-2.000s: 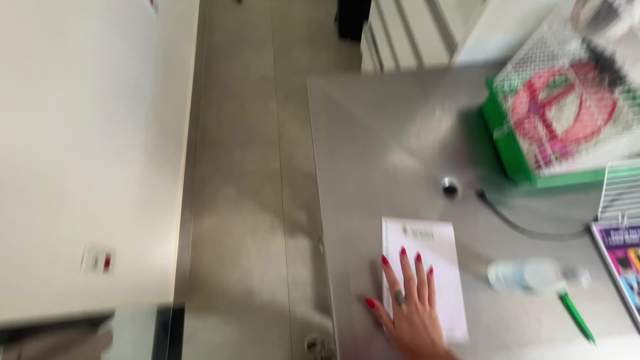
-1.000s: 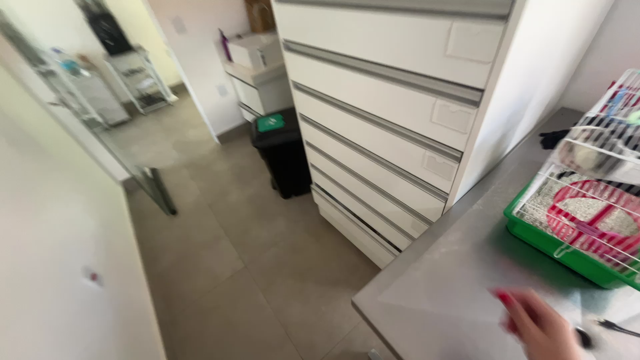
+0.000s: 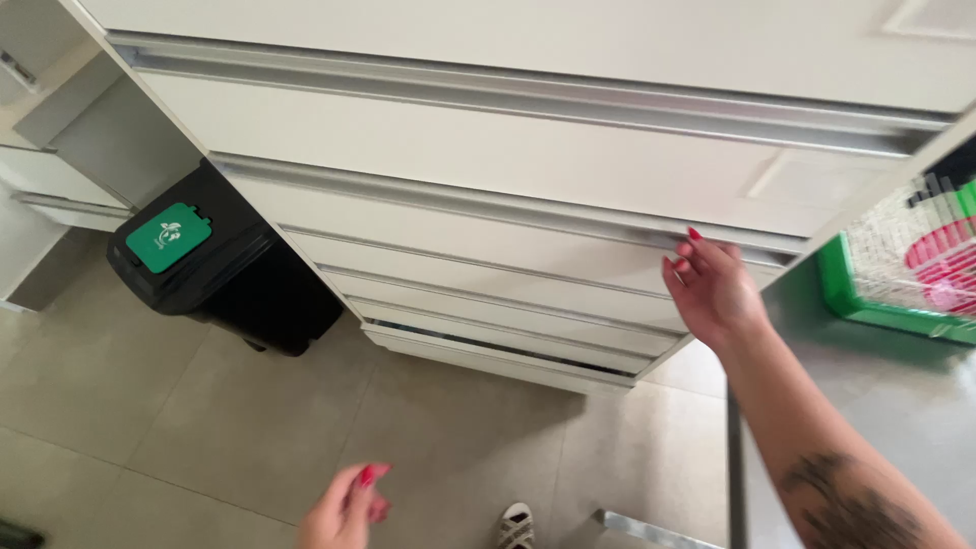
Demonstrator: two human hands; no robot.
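A tall white chest of drawers [image 3: 473,145] with metal strip handles fills the upper middle. My right hand [image 3: 713,286], with red nails and curled fingers, is at the right end of one metal drawer handle [image 3: 488,210]; whether the fingertips touch it I cannot tell. Nothing shows in that hand. My left hand [image 3: 347,507] hangs low over the floor at the bottom, its fingers bent and partly hidden, with no object visible in it. The lowest drawer [image 3: 488,362] stands slightly out, a dark gap above it.
A black bin [image 3: 229,267] with a green lid panel stands left of the drawers. On the right, a metal table [image 3: 854,427] carries a wire cage with a green base [image 3: 892,313]. A sandalled foot [image 3: 517,526] and a metal bar [image 3: 656,530] are at the bottom.
The view has swung from the table to the drawers. My right hand, over the table one second ago, is now at a drawer handle. My left hand has come into view.
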